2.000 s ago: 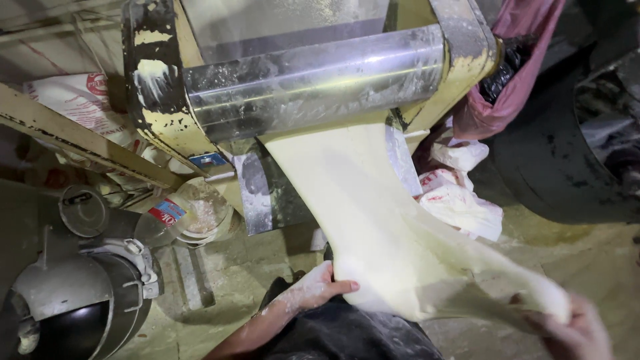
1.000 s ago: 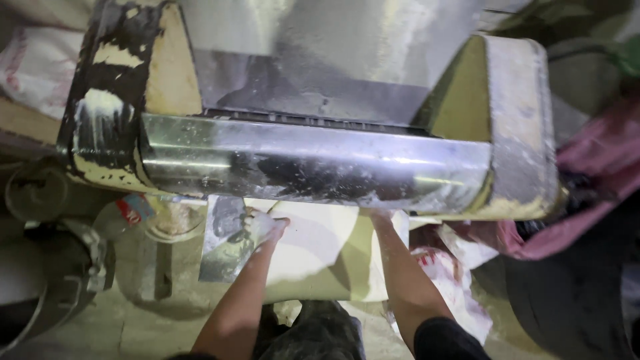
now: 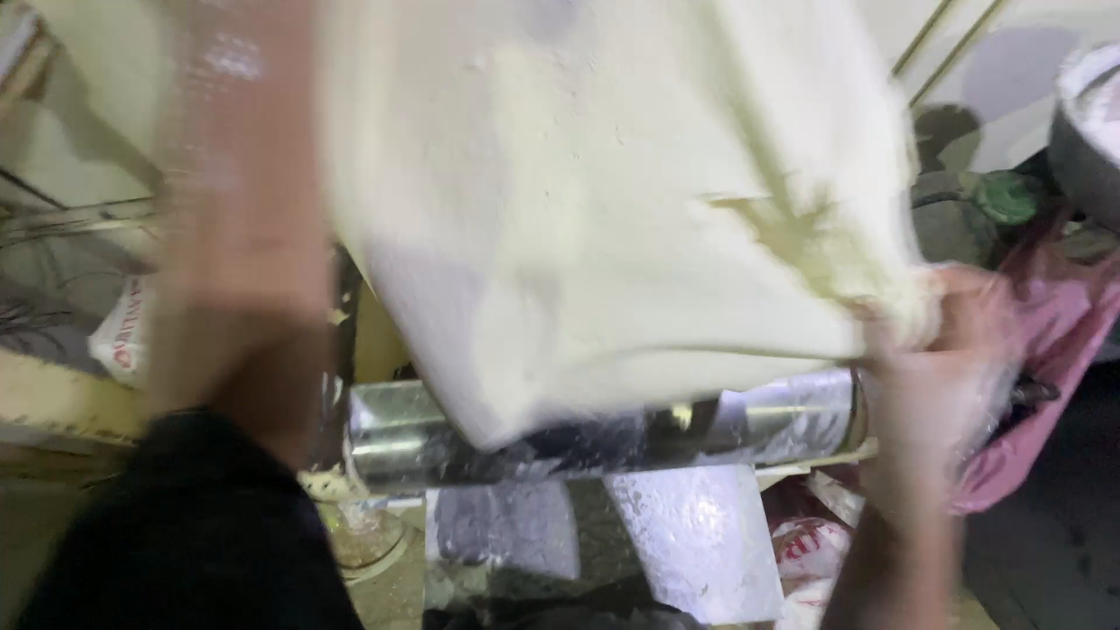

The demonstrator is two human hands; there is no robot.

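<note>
A wide pale sheet of dough (image 3: 604, 210) hangs spread across the upper middle of the view, its lower corner in front of the shiny metal roller (image 3: 490, 446) of a dough sheeter. My right hand (image 3: 954, 315), blurred, grips the bunched right edge of the sheet. On the left my forearm rises in a dark sleeve along the sheet's left side; my left hand lies beyond the top of the frame. Below the roller is a floury metal plate (image 3: 700, 542) of the machine.
A pink plastic bag (image 3: 1041, 376) hangs at the right beside a dark bin. White bags with red print (image 3: 814, 551) lie below it. A round container (image 3: 1089, 122) stands at the upper right, and a floury tub (image 3: 372, 542) sits low at the left of the plate.
The dough was below the roller one second ago; both arms have risen with it above the roller. The metal plate now shows bare of dough. The view has shifted strongly.
</note>
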